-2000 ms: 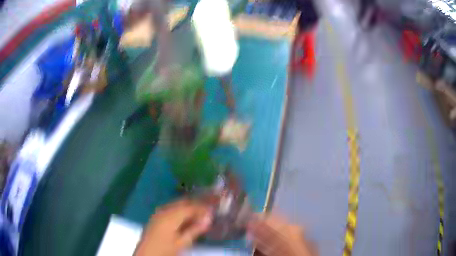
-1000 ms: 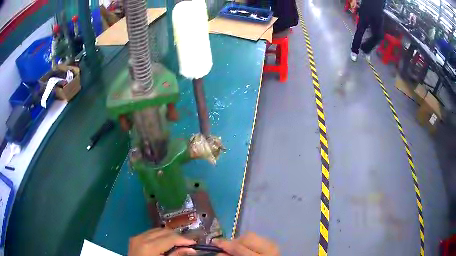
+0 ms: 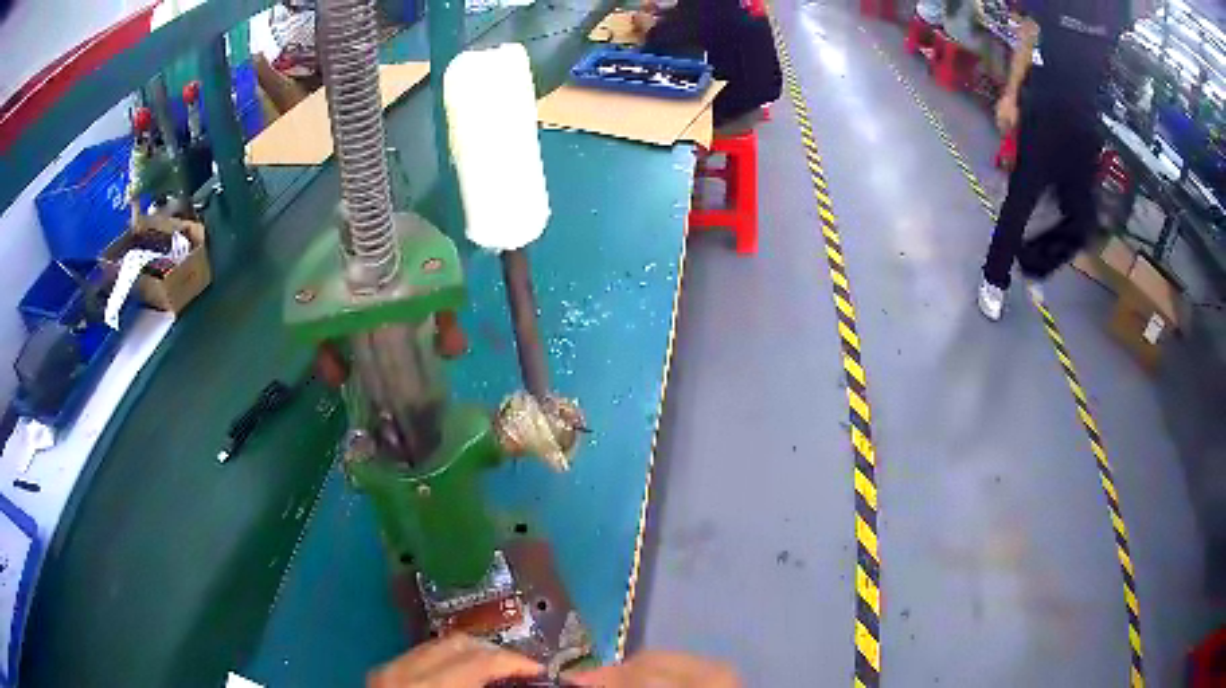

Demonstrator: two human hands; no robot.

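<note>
The green hand press stands on the teal bench in front of me. Its copper and silver fixture sits on the brown base plate. The lever with its white padded grip stands upright to the right of the spring. My left hand and my right hand are at the bottom edge, largely cut off, just in front of the base. A small part of a black cable shows between them; the fingertips are mostly hidden.
A coiled black cable lies on the dark green belt to the left. A blue tray rests on cardboard at the bench's far end. A red stool stands beside it. A person is in the aisle; another sits at the far end.
Both hands have moved lower, so less of them and the black cable shows. The person in the aisle has come closer. The view has shifted slightly.
</note>
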